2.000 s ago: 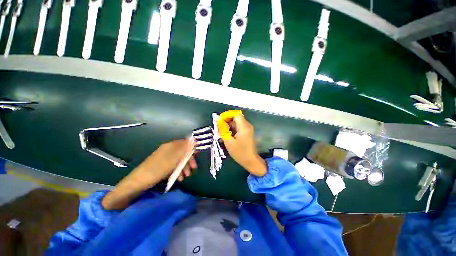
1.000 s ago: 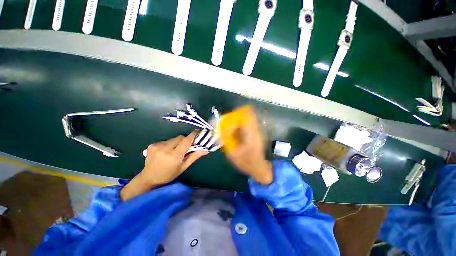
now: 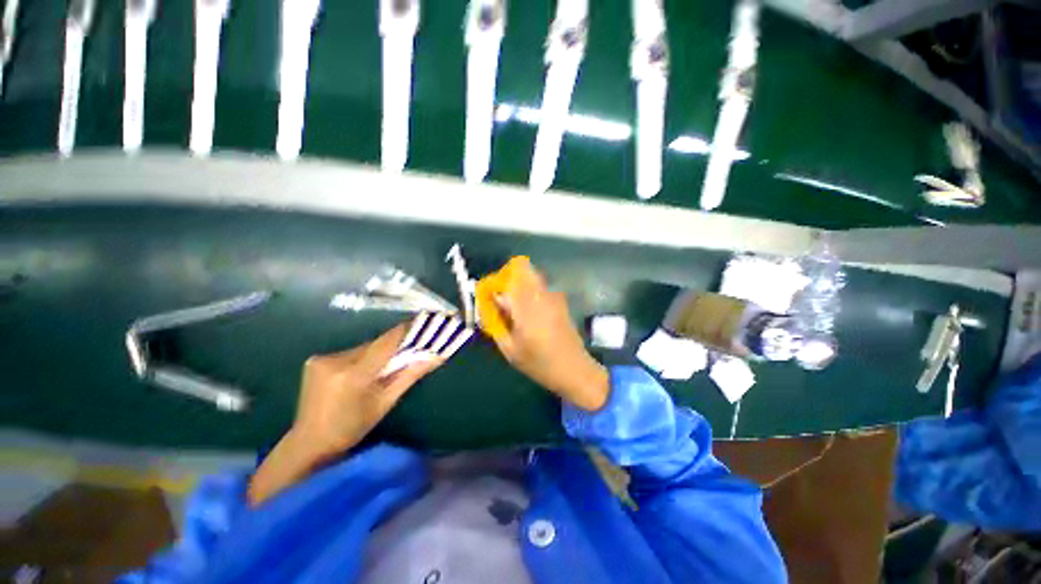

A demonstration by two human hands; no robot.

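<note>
My left hand holds a fanned bunch of white-strapped watches in front of me, over the dark green bench. The buckle ends of the straps spread out beyond my left fingers, up and to the left. My right hand, with orange-yellow finger cots, is at the right edge of the bunch. Its fingertips are closed at a strap that stands apart and points away from me. Whether a wipe is between the fingertips cannot be seen. The watch heads in the bunch are hidden or blurred.
Single watches lie in a row on the green belt beyond the pale rail. A bent watch stands at left. White pads, a brown-labelled bottle and a clear plastic bag lie at right. Another person's blue sleeve is far right.
The bunch, held upright to the right two seconds ago, is now turned with its ends up and left. One strap now stands apart at my right fingertips. The view has shifted.
</note>
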